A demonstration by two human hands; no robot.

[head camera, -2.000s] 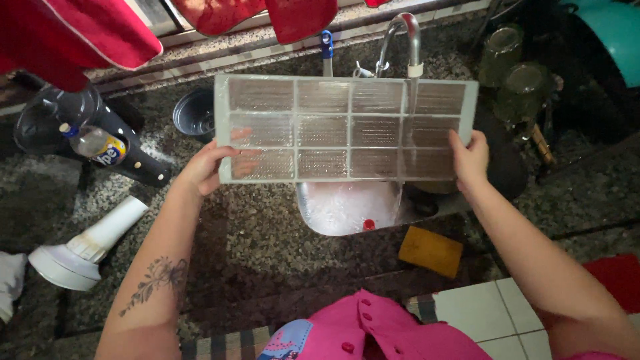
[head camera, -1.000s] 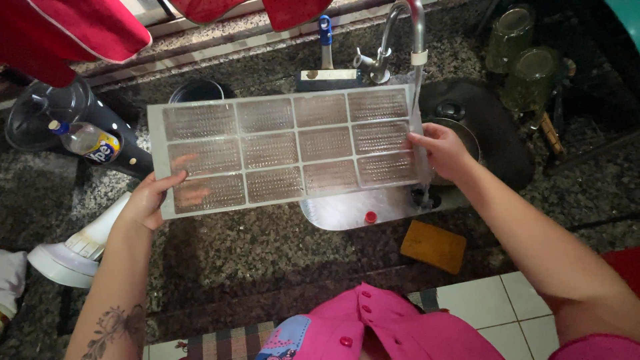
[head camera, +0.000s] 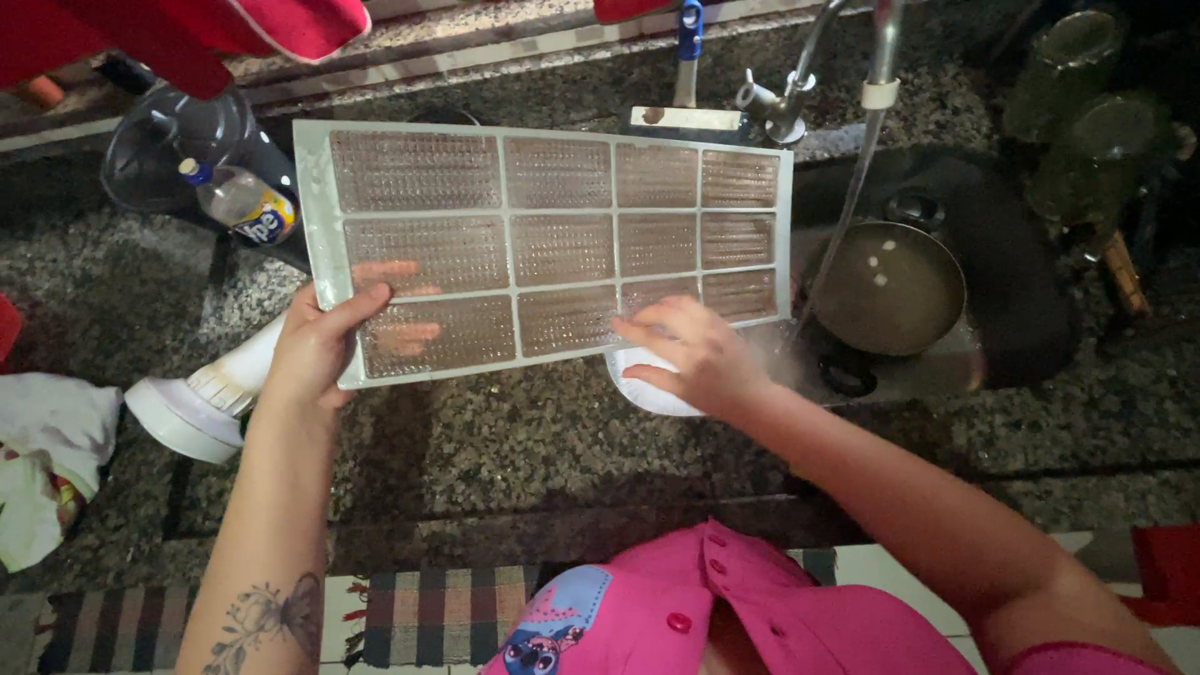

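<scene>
A wet mesh filter panel with a pale plastic grid frame (head camera: 562,214) is held up over the counter and the sink's left part. My left hand (head camera: 328,342) grips its lower left corner, thumb in front and fingers showing through the mesh behind. Near the lower right edge, my right hand (head camera: 689,352) has its fingers spread in front of the panel; whether they touch it I cannot tell. Water runs from the faucet (head camera: 881,89) just right of the panel. Behind the panel, the metal sink (head camera: 656,382) is mostly hidden.
A pot with liquid (head camera: 886,291) stands at the right of the sink. A squeegee-like tool with a blue handle (head camera: 691,56) lies behind. At left are a detergent bottle (head camera: 248,206), a dark clear container (head camera: 178,141), a white plastic funnel-like part (head camera: 192,417) and a cloth (head camera: 56,450). Glass jars (head camera: 1078,47) stand at right.
My right hand has let go of the panel's right edge and moved left to its lower front. My left hand still holds the left end. The pot shows more fully now.
</scene>
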